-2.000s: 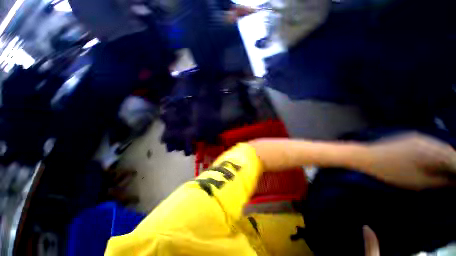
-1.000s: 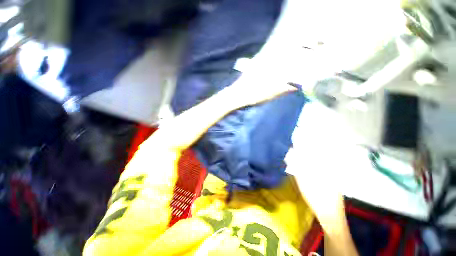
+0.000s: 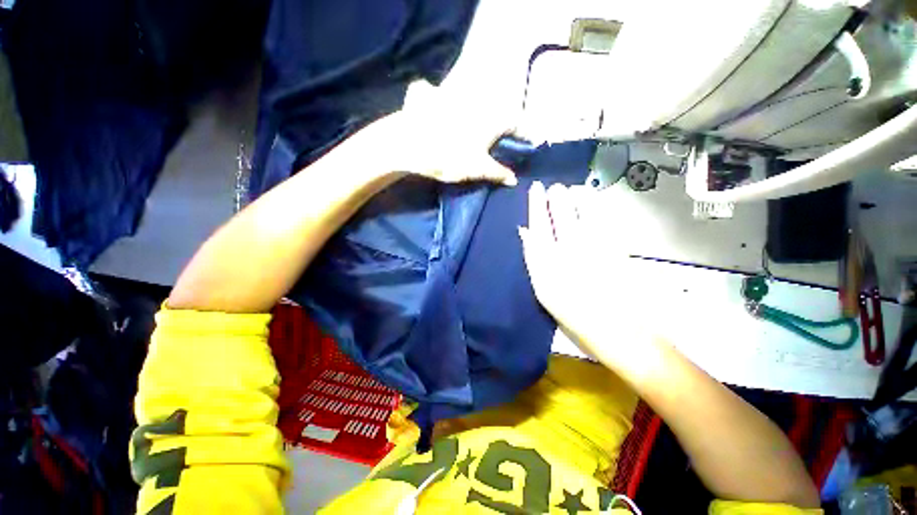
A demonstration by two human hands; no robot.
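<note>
A navy cloth piece hangs from the machine table onto my lap. Its upper end runs to the presser foot area of the off-white sewing machine. My left hand lies on the cloth and holds its upper edge left of the needle area; its fingertips are overexposed. My right hand lies flat along the cloth's right edge, fingers extended toward the needle area. Whether it grips the cloth cannot be told.
A black rectangle, a green cord loop and red-handled snips lie right of my hands. More navy cloth lies at the upper left. A red slotted basket is beneath the table.
The view has turned from the floor and baskets to the machine and steadied. My left hand has come onto the cloth by the machine; my right hand has moved up and left along its edge.
</note>
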